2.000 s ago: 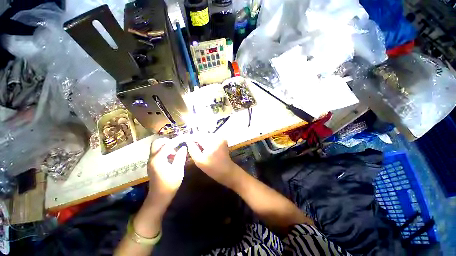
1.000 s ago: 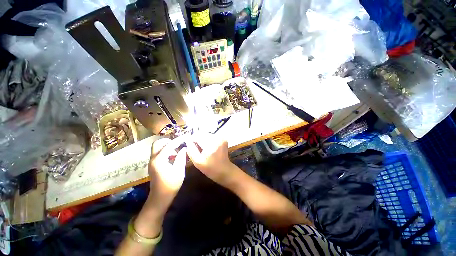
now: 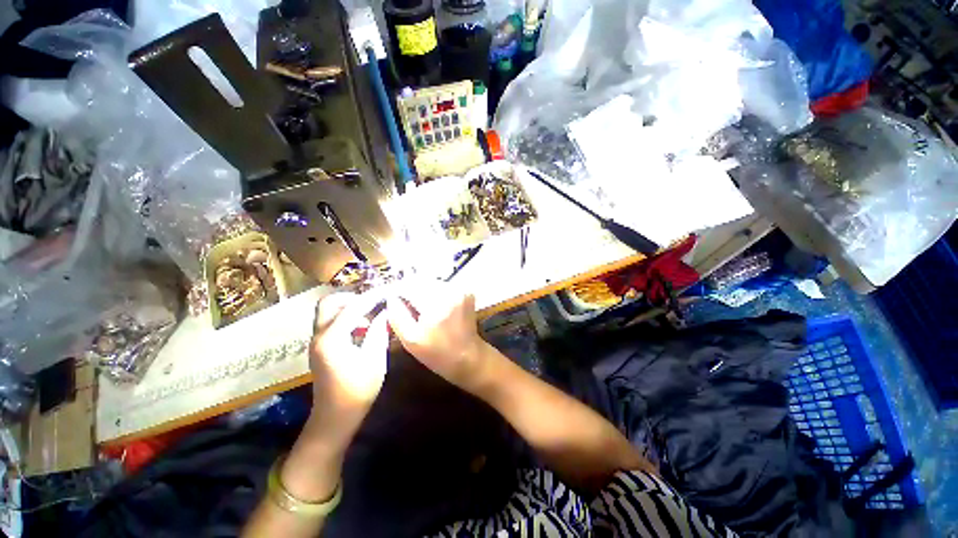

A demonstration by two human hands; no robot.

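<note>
A dark garment hangs over the table edge and lap, below and between my hands. My left hand and my right hand are side by side at the front of the dark metal press, fingers closed on the cloth at its upper edge. Small dark and red bits show between the fingers. Bright metal parts of the setting point lie just beyond the fingertips. Glare from the work lamp washes out the fingertips and hides the exact grip.
A parts tray of pale-gold pieces stands left of the press. A divided tray, thin dark snips and a long screwdriver lie to the right. Behind are a cream keyed box, bottles and plastic bags. A blue crate stands on the floor.
Both hands stay at the same place by the press, with only very small finger movements. The view has shifted slightly.
</note>
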